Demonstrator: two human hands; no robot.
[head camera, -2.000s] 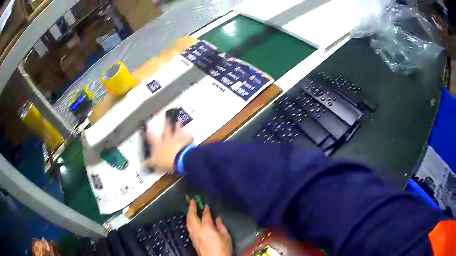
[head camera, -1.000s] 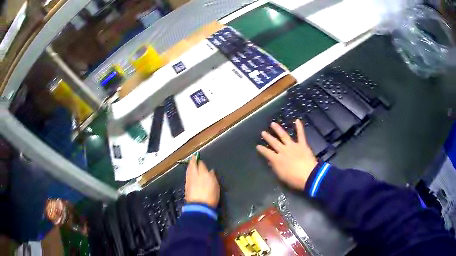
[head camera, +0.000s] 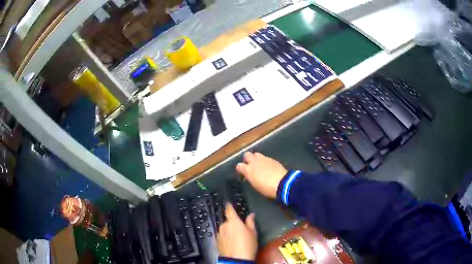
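Observation:
Black remote controls stand packed side by side in the left row (head camera: 155, 227), some with buttons showing. My left hand (head camera: 237, 240) is at the right end of this row, its index finger against a black remote (head camera: 237, 198); whether it grips the remote is unclear. My right hand (head camera: 263, 174) is above the mat just beyond, fingers loosely bent, with nothing visible in it. A small green piece (head camera: 201, 184) lies on the mat beside the row. The right stack of remotes (head camera: 370, 126) lies fanned out. Yellow pieces (head camera: 296, 250) sit on the red-brown board.
Two black bars (head camera: 194, 126) and a green board (head camera: 171, 128) lie on the printed sheet (head camera: 269, 105), over a wooden board (head camera: 259, 133). Yellow tape (head camera: 183, 53) is behind. A plastic bag (head camera: 455, 56) is far right. A copper-coloured round object (head camera: 73, 209) is lower left.
My right hand has moved left, away from the right stack. My left hand has moved down to the left row, and the green piece now lies clear of it. The view has shifted.

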